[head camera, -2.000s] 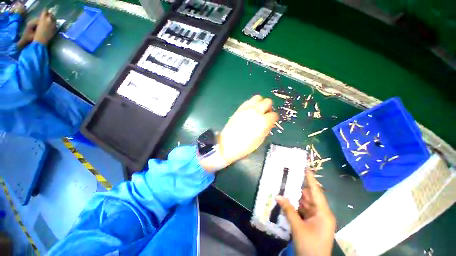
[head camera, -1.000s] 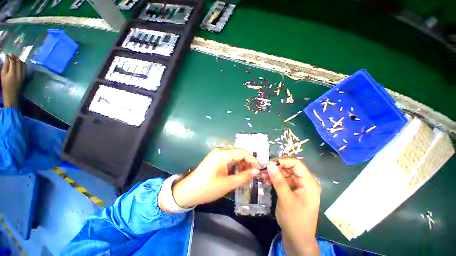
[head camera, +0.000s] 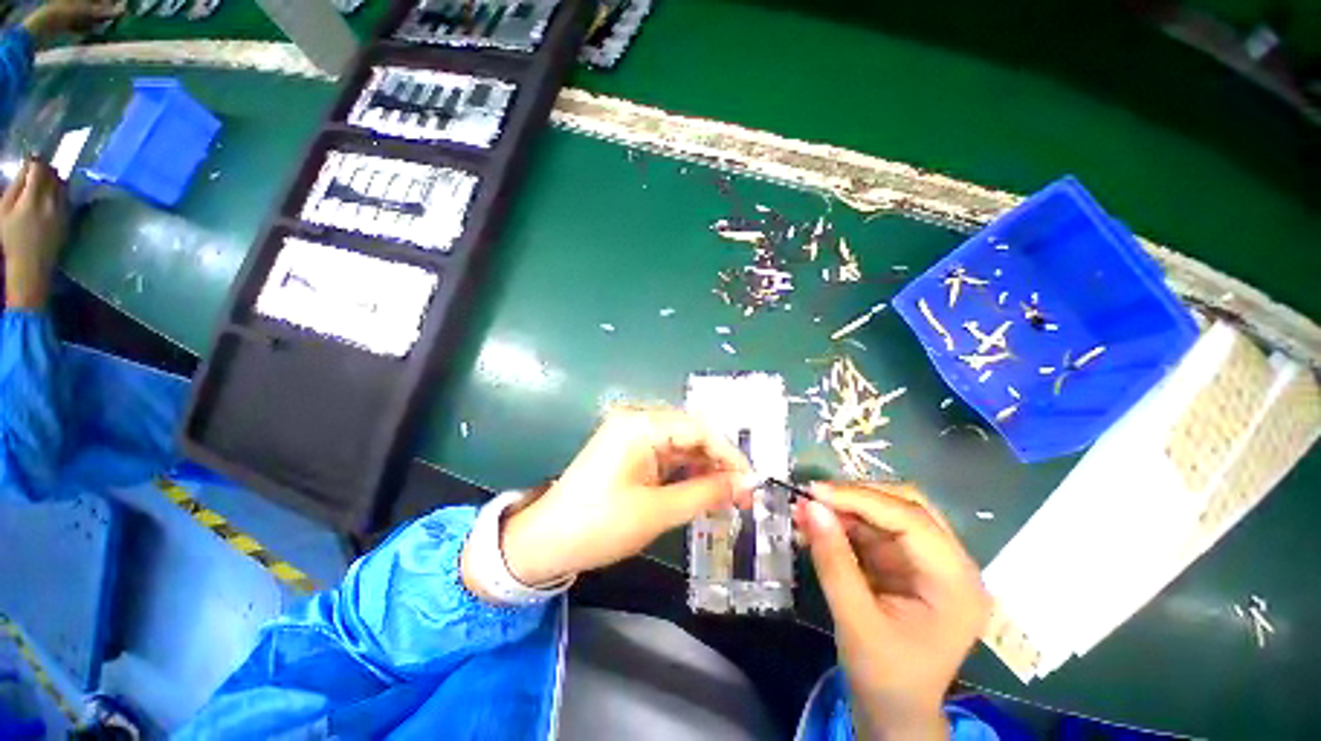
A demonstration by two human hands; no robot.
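Note:
A silver-white metal frame [head camera: 739, 568] with a black strip along its middle lies near the bench's front edge, below my hands. My left hand [head camera: 630, 492] and my right hand [head camera: 898, 579] meet above it, fingertips almost touching. My right fingertips pinch a small dark piece [head camera: 787, 489] that points toward my left fingertips. My left thumb and forefinger pinch at a tiny pale bit at its end; its exact shape is too small to tell. The fingers hide part of the frame.
Left is a black compartment tray [head camera: 380, 471] holding several frames. Right are a blue bin [head camera: 1116, 311] with slivers and white adhesive sheets [head camera: 1101, 536]. Liner slivers [head camera: 855, 420] and scraps [head camera: 761, 275] lie behind the frame. A neighbouring worker's hand [head camera: 32, 217] is at far left, near another blue bin [head camera: 157, 141].
Since the first frame, my left hand has come from the scraps to my right hand, which has let go of the frame. Over the last second, the fingertips have parted slightly, showing the dark piece.

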